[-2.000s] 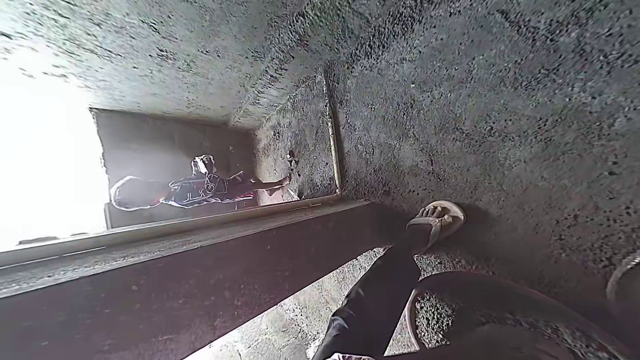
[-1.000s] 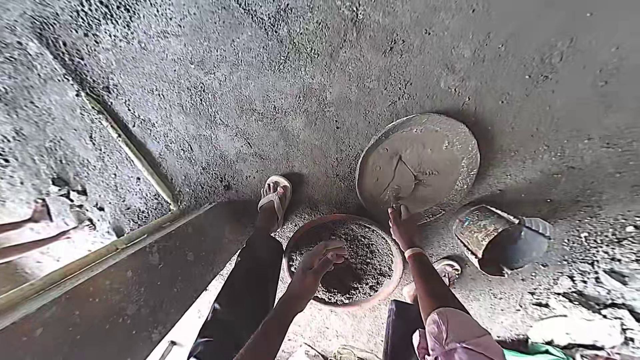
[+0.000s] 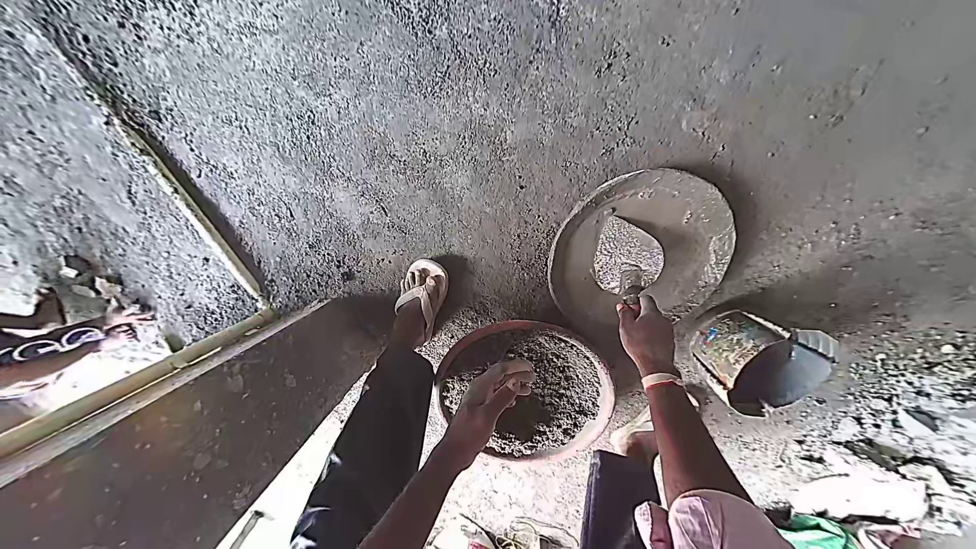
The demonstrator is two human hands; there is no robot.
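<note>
My right hand [image 3: 646,335] grips the handle of a trowel [image 3: 627,255], whose pointed, mortar-specked blade is over a round basin [image 3: 568,217] of smooth grey wet mix. Nearer to me, my left hand [image 3: 488,400] is above a reddish round basin [image 3: 606,408] holding dark, crumbly grainy mix. Its fingers are curled; whether they hold something pale cannot be told. The two basins stand close together on the rough floor.
A paint-stained bucket [image 3: 736,358] lies tipped at the right, with rubble beyond it. A low wall [image 3: 198,412] with a wooden strip [image 3: 183,354] runs along the left. Part of another person [image 3: 46,354] shows at the far left. Cloths lie at the lower right.
The view has swung from the doorway to the basins. Since one second ago, the trowel's blade has turned to show its broad speckled face over the grey mix.
</note>
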